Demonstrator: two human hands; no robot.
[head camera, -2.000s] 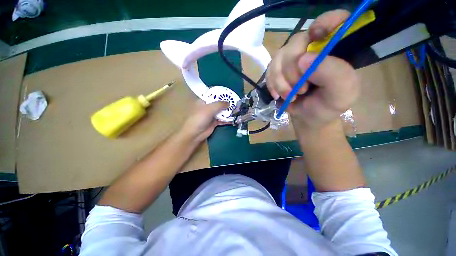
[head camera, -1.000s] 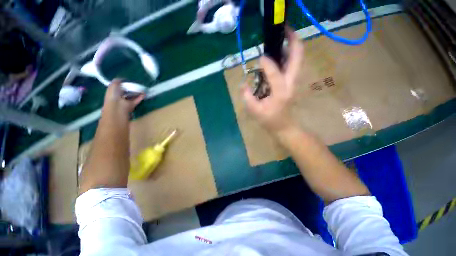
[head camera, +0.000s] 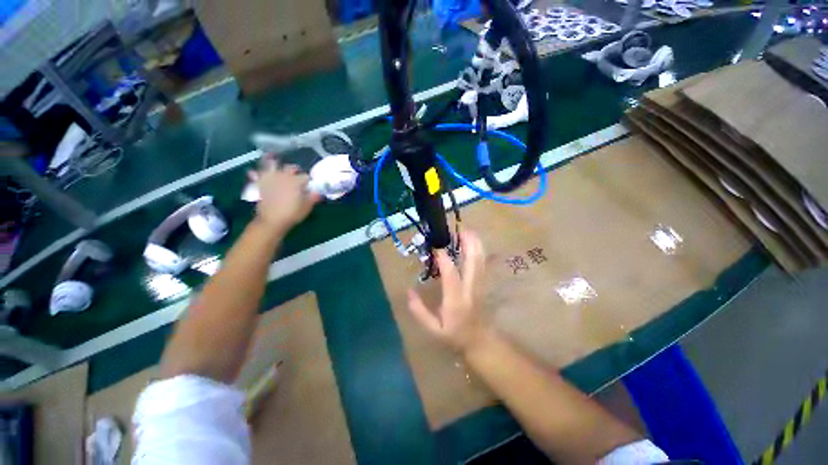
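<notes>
My left hand (head camera: 283, 195) is over the conveyor at a white headset (head camera: 334, 175), its fingers among the band and cups; the hand is blurred and its grip is unclear. My right hand (head camera: 458, 295) is open, fingers spread, beside the metal nose of the hanging black screwdriver (head camera: 428, 186). The tool hangs upright with a yellow label, its nose partly hidden by my fingers. A bright blue hose (head camera: 517, 195) loops around it. The yellow bottle (head camera: 263, 389) lies blurred on the left cardboard, mostly hidden by my left sleeve.
Other headsets (head camera: 186, 234) lie on the green conveyor (head camera: 300, 218) behind a pale rail (head camera: 340, 245). Printed cardboard (head camera: 581, 245) covers the bench at right, with stacked cardboard (head camera: 726, 163) beyond. A white wad (head camera: 104, 440) is at lower left. Yellow-black tape (head camera: 799, 422) marks the floor.
The view has shifted forward. My left hand moved from one headset's cup to another headset on the conveyor. My right hand let go of the tool after the oldest frame; the tool now hangs.
</notes>
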